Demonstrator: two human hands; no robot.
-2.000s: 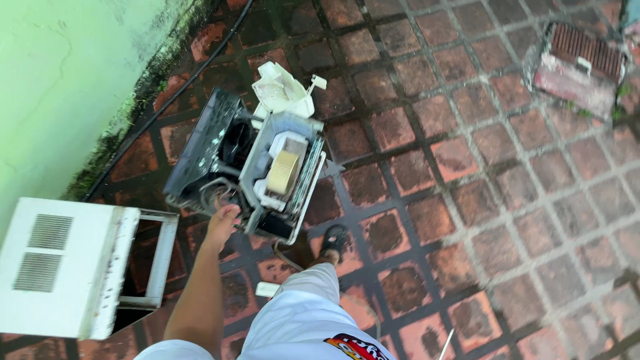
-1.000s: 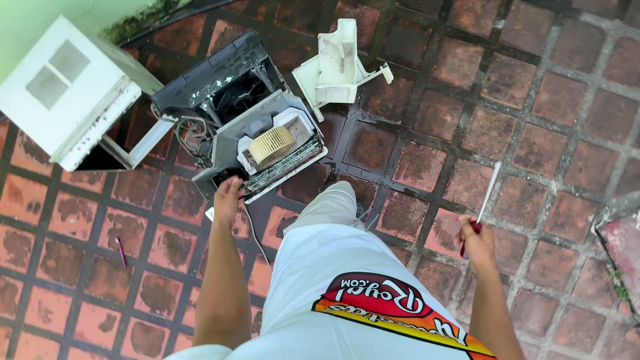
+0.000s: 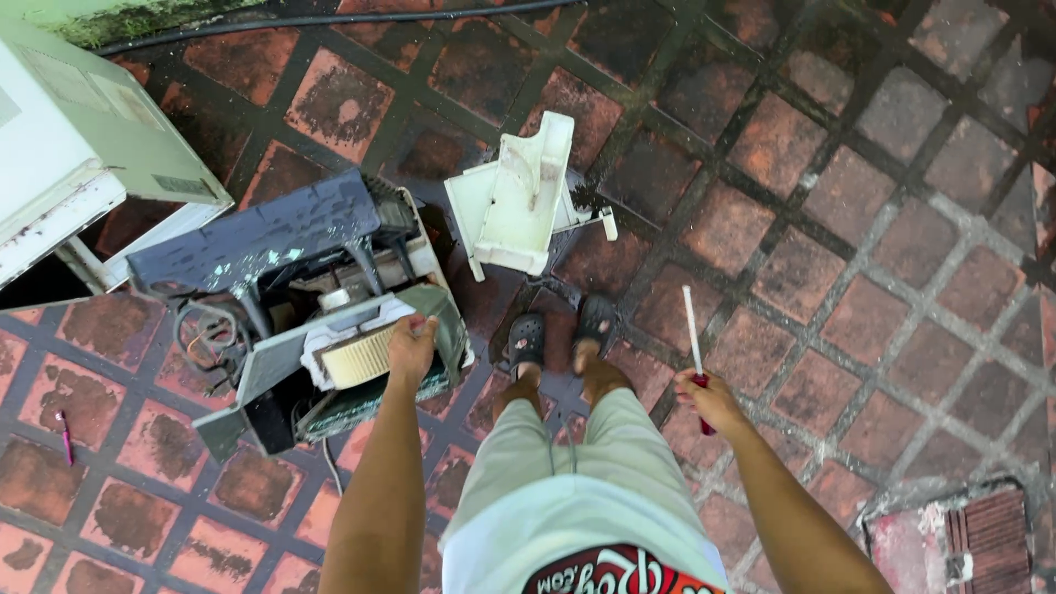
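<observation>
An opened window air conditioner chassis (image 3: pixel 313 313) stands on the tiled floor, left of my feet, its metal frame and loose wires exposed. My left hand (image 3: pixel 412 348) is at its blower housing, with fingers on the edge by the cream blower wheel (image 3: pixel 358 359); the palm side is hidden. My right hand (image 3: pixel 708 399), held out to the right, grips the red handle of a screwdriver (image 3: pixel 693 330) whose long shaft points away from me. Pale plastic parts (image 3: pixel 528 198) lie stacked on the floor beyond my feet, apart from both hands.
At upper left stands the white outer casing (image 3: pixel 91 157). A black hose (image 3: pixel 330 27) runs along the mossy wall base. A pink toothbrush-like item (image 3: pixel 65 437) lies at far left. A worn reddish block with a ribbed part (image 3: pixel 949 536) is at lower right. Some tiles look wet.
The blower housing has tilted within the chassis, and my left hand has moved from its near corner to beside the blower wheel. My right hand still holds the screwdriver. The view has shifted.
</observation>
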